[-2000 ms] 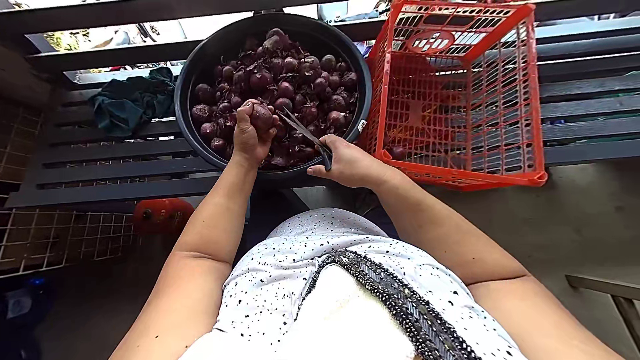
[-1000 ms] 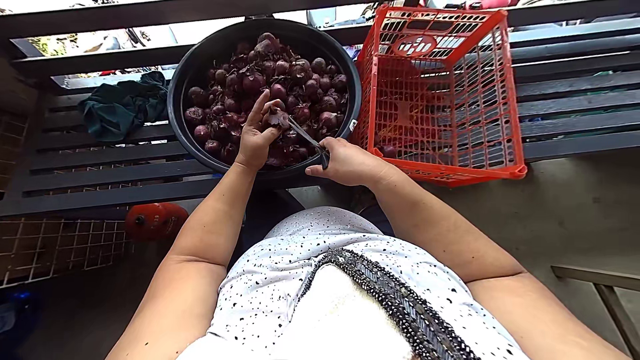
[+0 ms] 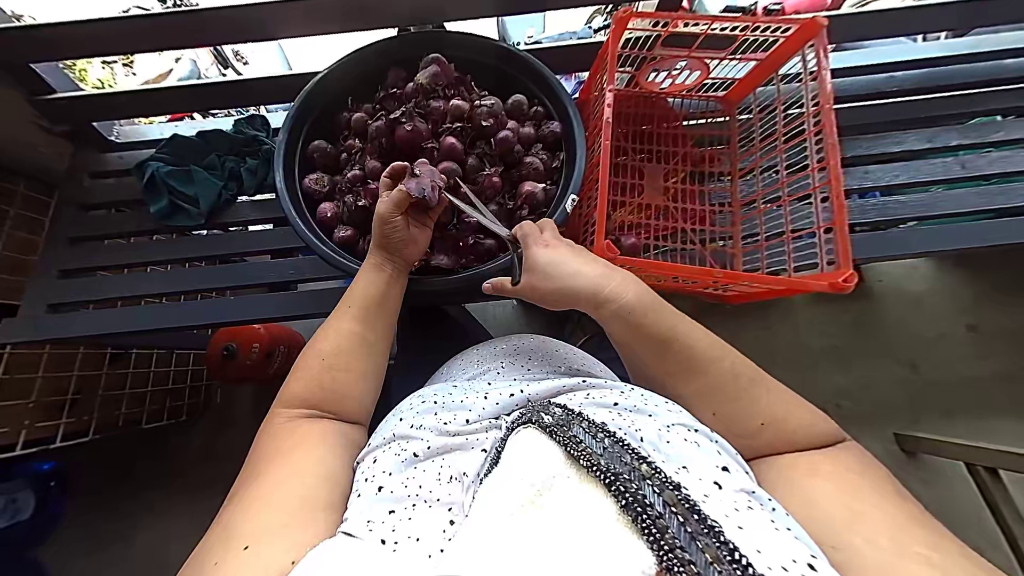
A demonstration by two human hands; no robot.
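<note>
A red onion [image 3: 424, 182] is held in the fingers of my left hand [image 3: 404, 220], above the near part of a round black tub [image 3: 574, 120]. The tub holds many red onions [image 3: 448, 120] with dry skins and roots. My right hand [image 3: 560, 268] grips a pair of scissors [image 3: 482, 214] by the dark handles over the tub's near right rim. The scissor blades are parted and point up and left at the held onion. Just right of the tub stands a red plastic crate [image 3: 712, 280], with at least one onion [image 3: 628, 243] at its near left corner.
Tub and crate rest on a dark slatted bench [image 3: 176, 268]. A dark green cloth [image 3: 204, 168] lies crumpled left of the tub. Below the bench are a red rounded object [image 3: 254, 353] and a wire grid [image 3: 96, 392]. A metal frame [image 3: 968, 456] stands at the lower right.
My left hand has turned and shifted its fingers around the onion, which shows more now than one second ago. The scissors have stayed near it in my right hand.
</note>
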